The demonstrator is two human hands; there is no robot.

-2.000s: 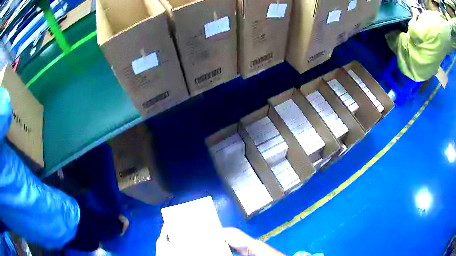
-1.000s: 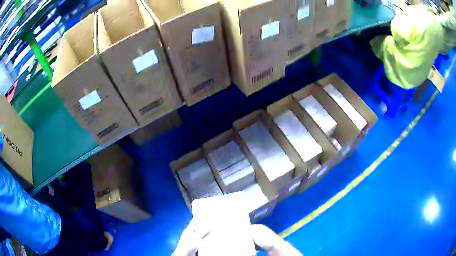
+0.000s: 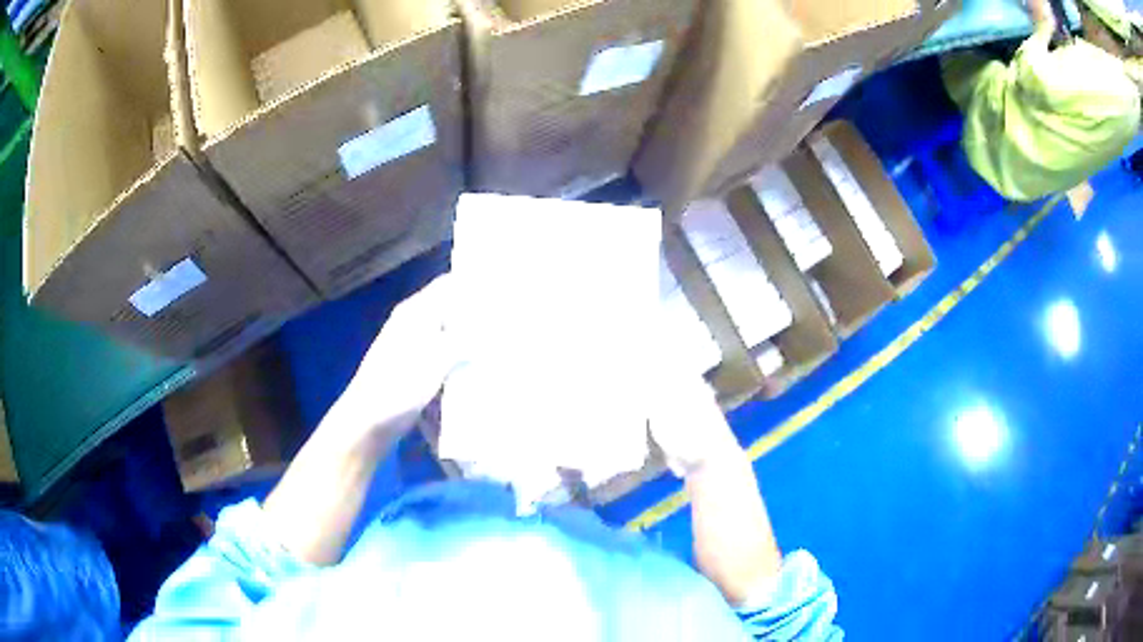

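A stack of white product boxes [image 3: 554, 289] is held in front of me in the middle of the view, overexposed, so single boxes cannot be counted. My left hand [image 3: 420, 345] grips its left side. My right hand [image 3: 687, 420] grips its right side. The fingers are washed out by glare. Tall open brown shipping cartons with white labels stand in a row on the green bench; the nearest carton [image 3: 339, 188] is just beyond my left hand, and its visible inside looks mostly empty.
Floor cartons [image 3: 896, 238] filled with white boxes stand beyond my right hand. The green bench [image 3: 94, 376] runs along the left. A brown carton [image 3: 207, 433] is on the floor under it. A coworker in yellow [image 3: 1047, 113] is at upper right. A blue sleeve [image 3: 50, 583] shows at lower left.
The white stack and both hands have risen to the middle of the view. The bench cartons appear larger and closer. Two seconds ago only my right hand showed at the stack.
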